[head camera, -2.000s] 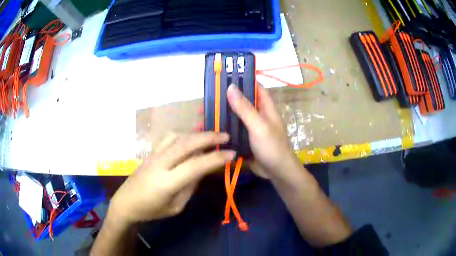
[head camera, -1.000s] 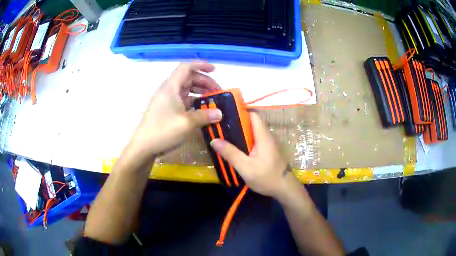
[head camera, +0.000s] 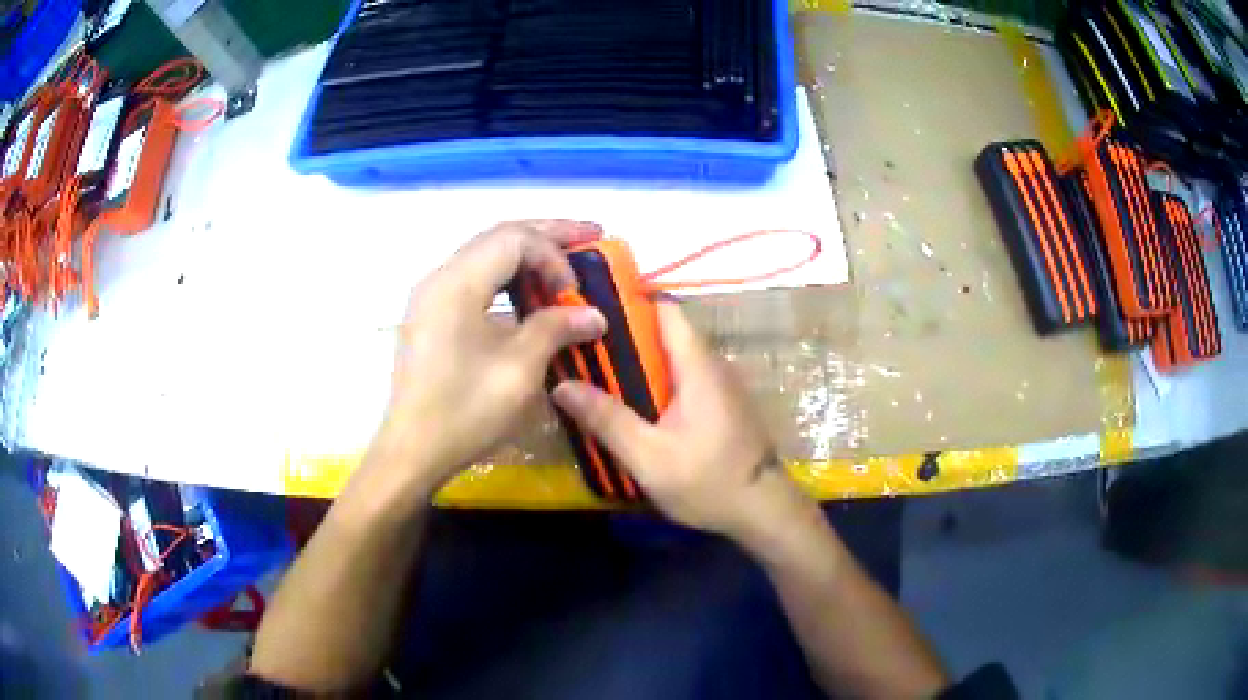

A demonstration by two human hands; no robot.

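An orange-edged power bank [head camera: 632, 358] with a black grooved cover is held tilted above the bench's front edge. My right hand [head camera: 698, 431] grips its right side and lower part, with the thumb on the cover. My left hand [head camera: 486, 335] is at its upper left end, with thumb and fingers on an orange cable near the top. Orange cables run along the cover grooves; the fingers partly hide them, so I cannot tell if all lie flat. The orange wrist loop [head camera: 746, 235] sticks out from the top end to the right.
A blue tray [head camera: 548, 160] of black covers stands at the back. Open orange units with loose cables [head camera: 141, 171] lie at left. Closed units with orange stripes [head camera: 1043, 233] lie at right, yellow-striped ones behind. A small blue bin [head camera: 253, 554] is at lower left.
The power bank has turned from upright to tilted. My left hand has moved from its lower end to its top end. The cable that hung below the unit no longer shows there.
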